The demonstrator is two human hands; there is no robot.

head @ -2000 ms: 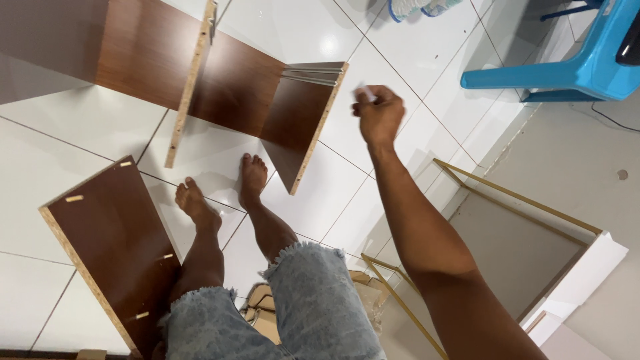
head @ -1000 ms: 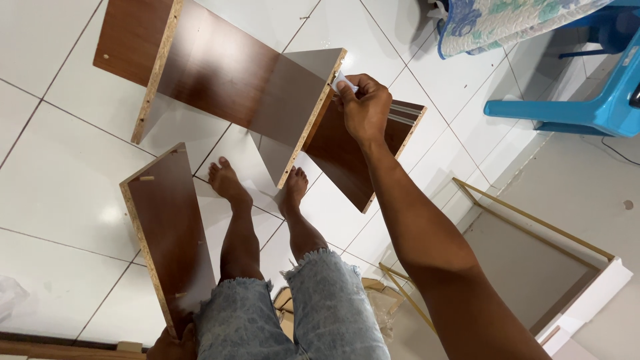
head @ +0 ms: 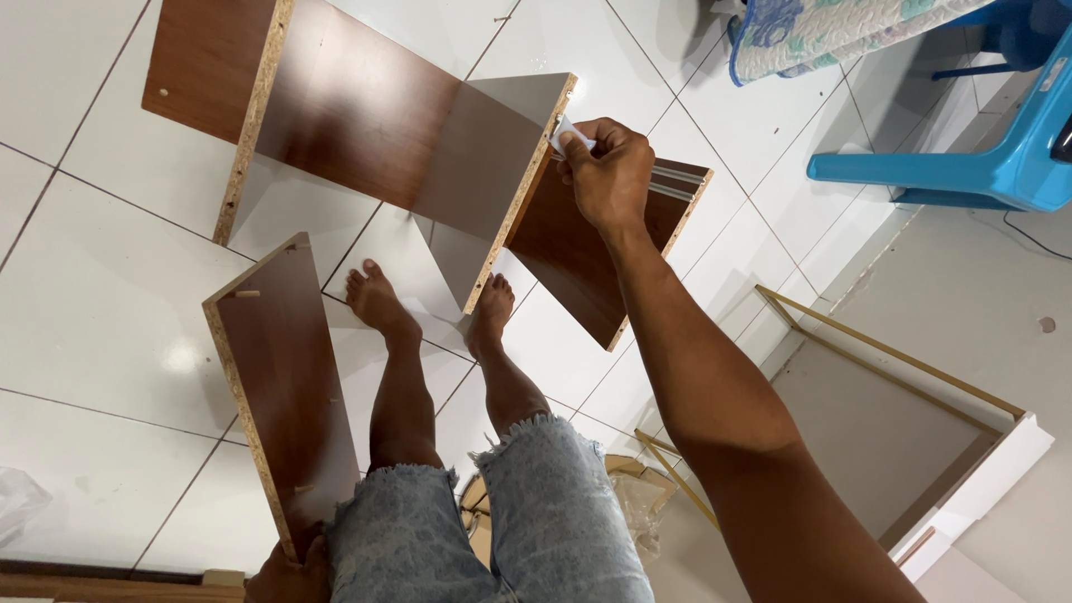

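Note:
My right hand [head: 610, 172] pinches a small white bottle or tube [head: 573, 134], its tip at the raw chipboard edge of an upright divider [head: 523, 197]. That divider belongs to a partly joined brown wood-veneer furniture frame [head: 360, 100], which has another divider [head: 255, 117] at left and an end panel [head: 578, 251] with metal rails at right. At the lower left, my left hand [head: 289, 574] grips the bottom end of a loose brown panel [head: 289, 377]. Wooden dowels [head: 247, 294] stick out of the panel's face.
My bare feet [head: 381, 301] stand on white tiles close to the frame. A blue plastic stool [head: 963, 172] and a patterned cloth [head: 804, 33] are at the upper right. Gold metal frames [head: 888, 352] lean at the right. Cardboard and clear plastic [head: 641, 502] lie behind my legs.
The white bottle in my right hand has come to the divider's edge; two seconds ago it was held away from the furniture frame. The view has shifted.

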